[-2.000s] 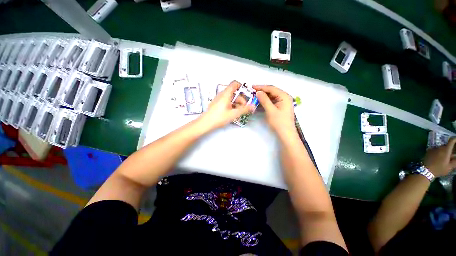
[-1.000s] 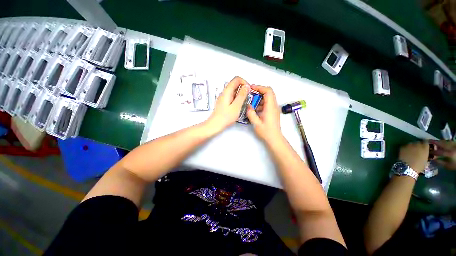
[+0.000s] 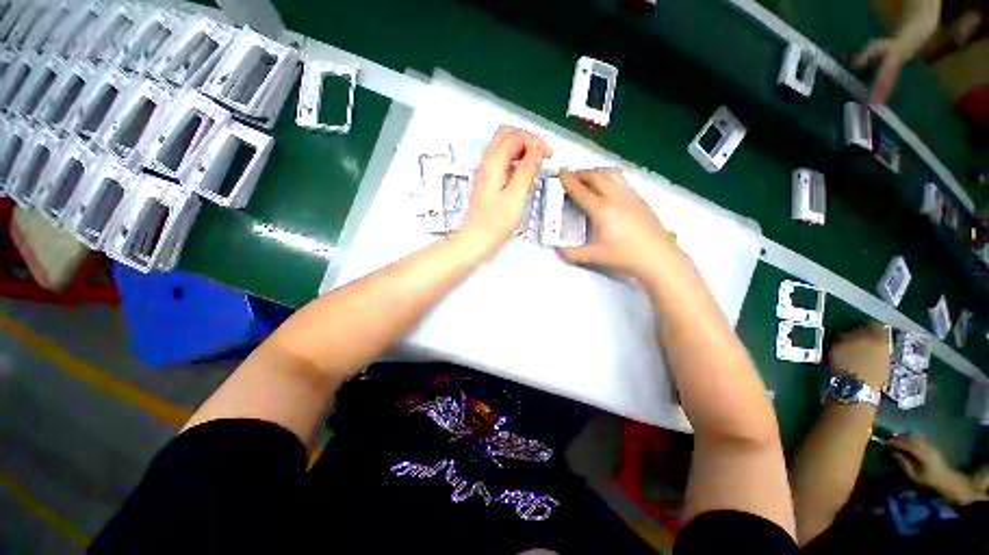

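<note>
My right hand (image 3: 616, 222) holds a white device unit (image 3: 563, 213) by its right side, low over the white work mat (image 3: 521, 325). My left hand (image 3: 505, 186) is just left of it with its fingers bent together; I cannot tell whether it holds something small. A thin white frame (image 3: 457, 195) lies on the mat, partly behind my left hand. Another pale piece, partly hidden by my left hand, shows between the hands. Faint pale outlines lie at the mat's upper left.
Rows of stacked front housings (image 3: 136, 119) stand at left, with one loose frame (image 3: 326, 97) beside them. Paired frames (image 3: 800, 321) lie right of the mat. White units sit on the green belt (image 3: 651, 98). Another person's wristwatch arm (image 3: 851, 385) is at right, and a hand (image 3: 891, 60) at upper right.
My hands have moved apart; the right now holds a unit with its pale face showing, where both held an open one with blue inside. The mallet is now mostly hidden by my right arm.
</note>
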